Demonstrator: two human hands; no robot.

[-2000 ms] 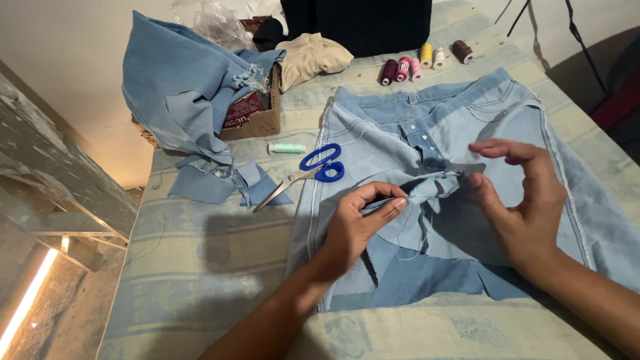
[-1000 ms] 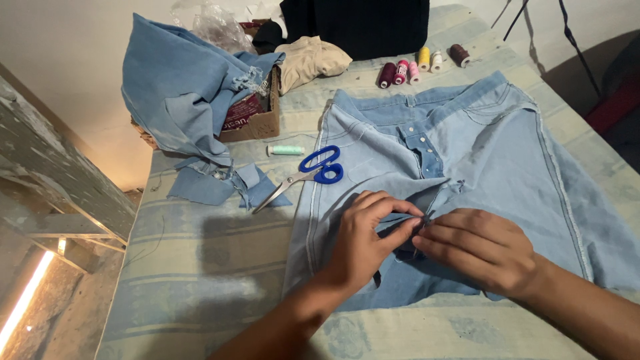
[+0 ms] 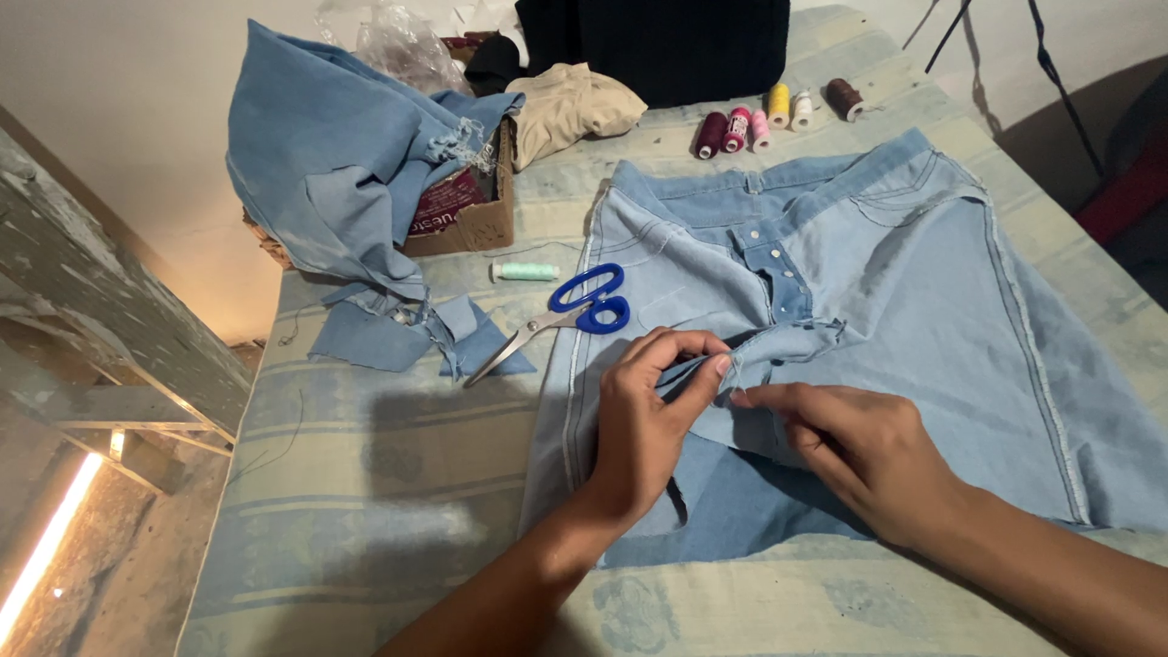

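A light blue denim garment (image 3: 922, 319), inside out with its seams showing, lies on the cloth-covered table. My left hand (image 3: 652, 392) pinches a raised fold of the denim between thumb and fingertips, below the buttoned fly (image 3: 780, 265). Close beside it, my right hand (image 3: 853, 438) has its index fingertip at loose pale threads (image 3: 737, 372) hanging from that fold; whether it grips a thread or a needle I cannot tell. Blue-handled scissors (image 3: 593, 299) rest left of my left hand, partly over the garment's edge, near a mint-green thread spool (image 3: 526, 272).
Denim cloth (image 3: 315, 137) drapes over a cardboard box (image 3: 488, 224) at the back left, with denim scraps (image 3: 374, 338) below it. Beige fabric (image 3: 570, 105), black fabric (image 3: 675, 46) and several thread spools, one of them yellow (image 3: 778, 106), are at the back.
The hands were close together over the denim one second ago; my right fingertips now show a little apart from my left, with the fold and its loose threads visible. The scissors have not moved.
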